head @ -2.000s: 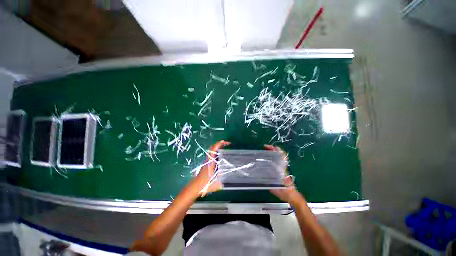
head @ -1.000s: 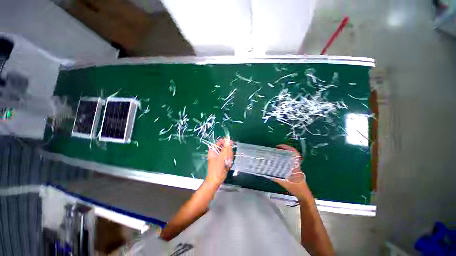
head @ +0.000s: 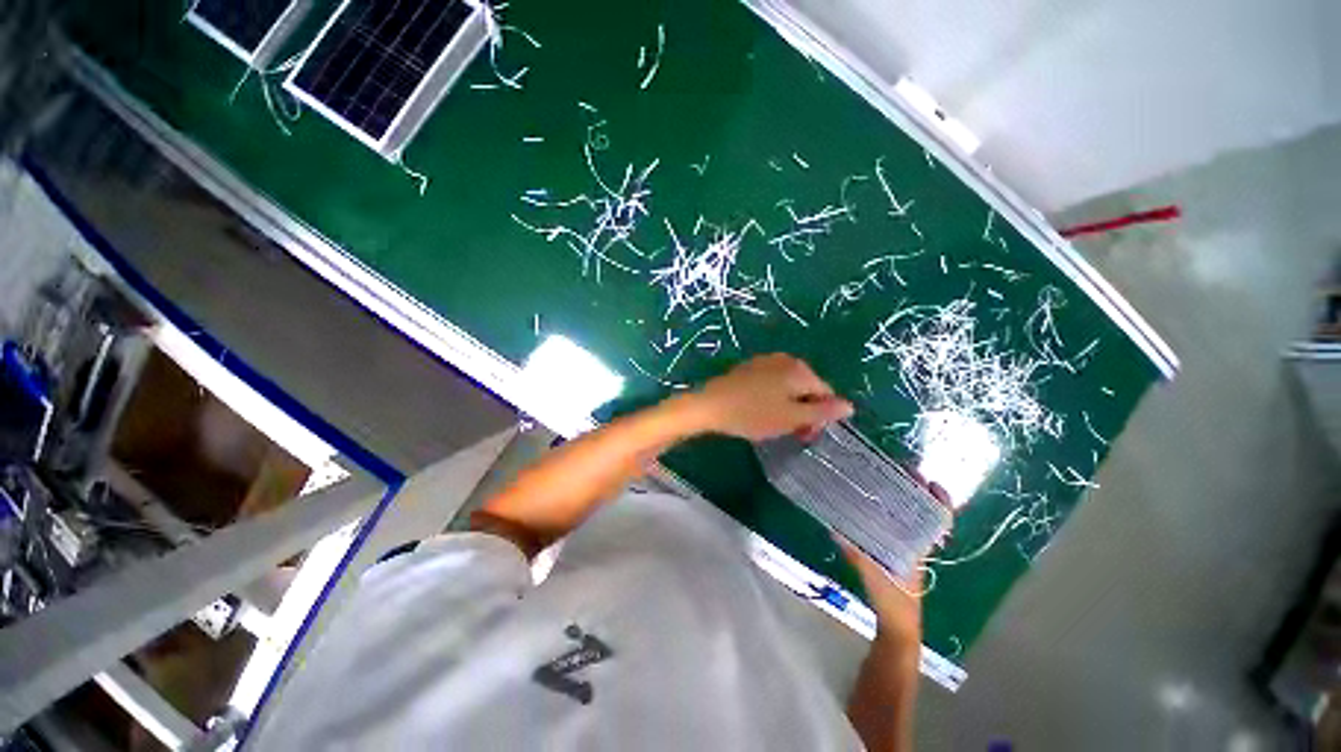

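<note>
A panel stack (head: 857,497) shows its layered silver-white edges close in front of me, tilted over the green top. My left hand (head: 771,398) is at the stack's upper left end, its fingers on the edge. My right hand (head: 894,566) holds the stack's lower right end and is partly hidden by it. Thin white strips hang near the right end. Dark gridded solar panels (head: 385,66) with pale frames lie at the upper left.
White waste strips lie scattered on the green top, with a tangled heap (head: 963,367) on the right and a smaller one (head: 706,272) near the middle. A pale rail (head: 1030,221) edges the bench. A small blue item (head: 834,594) lies on the near rail.
The view has turned, so the bench now slants. The stack has tilted down to the right. My left hand has moved from its left end to its upper edge, and the strips there are gone.
</note>
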